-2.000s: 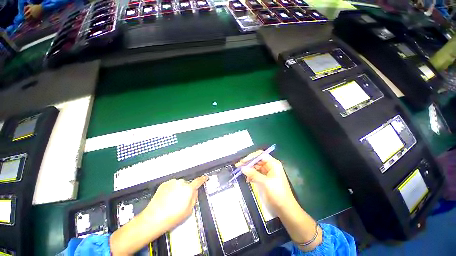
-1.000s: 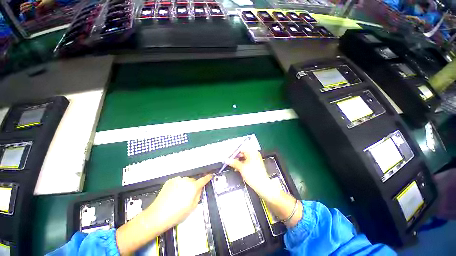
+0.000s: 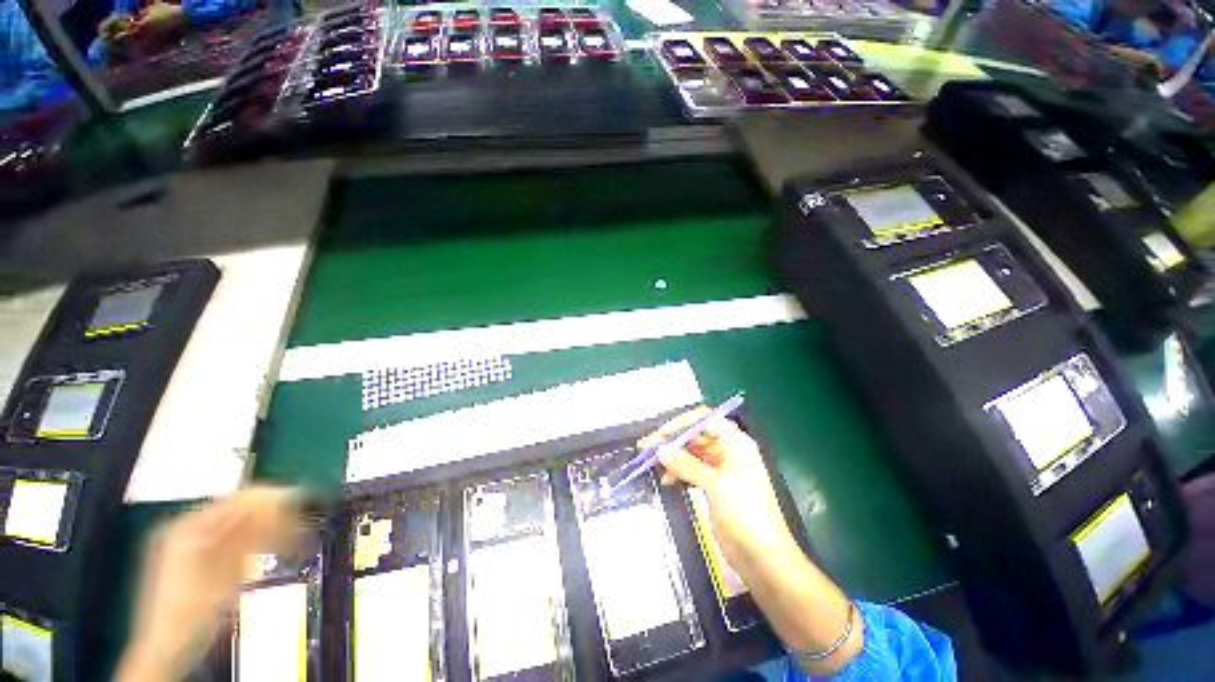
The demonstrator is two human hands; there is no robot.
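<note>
My right hand is shut on pale violet tweezers. The tweezer tips are over the dark upper end of an open phone mid-frame in the near black foam tray. My left hand is motion-blurred over the tray's left end, so its fingers and anything in them cannot be made out. Several phones with large white rectangles stand in a row in this tray. A white toothed sticker strip lies just beyond it. A sheet of tiny dots lies behind the strip.
A black foam tray with phones stands on the right, another on the left above a white board. A white tape strip crosses the green mat. Blister trays line the far ledge. People in blue sleeves show at the top corners.
My left hand has moved left from the middle phones to the tray's left end. My right hand's tweezers went from beside the phone's upper left edge to over its upper end. The camera view has shifted slightly.
</note>
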